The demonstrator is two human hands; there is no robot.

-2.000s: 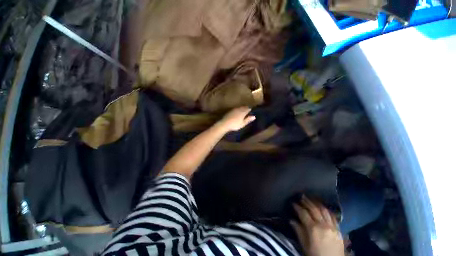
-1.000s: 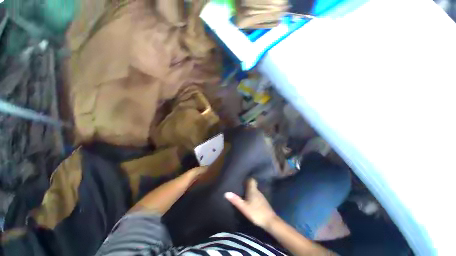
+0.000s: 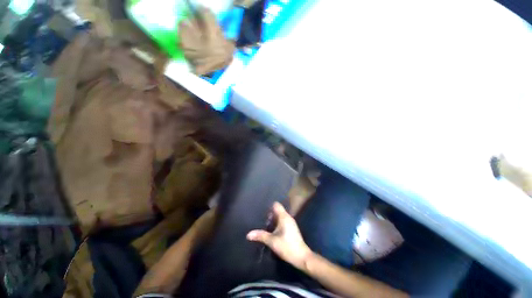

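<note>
A dark panel [image 3: 242,215] lies over my lap, its upper end raised beside the table edge. My right hand [image 3: 283,237] is on the panel's right part, thumb and forefinger spread, with no cloth seen pinched between them. My left forearm reaches up along the panel's left side; my left hand [image 3: 209,218] is blurred and mostly hidden behind the panel, so its grip cannot be seen. A small pale patch, possibly the white card [image 3: 213,199], shows by its fingertips.
A white table [image 3: 373,87] with a grey edge fills the upper right. Brown cloth [image 3: 111,157] is heaped at the left, with black and brown pieces below it. A folded brown piece [image 3: 204,43] lies at the table's far corner. A brown item [image 3: 516,174] is at the right edge.
The view has swung right, bringing in more table. The white card, clear before near my left hand, is now almost hidden. The dark panel's upper end now stretches up towards the table edge.
</note>
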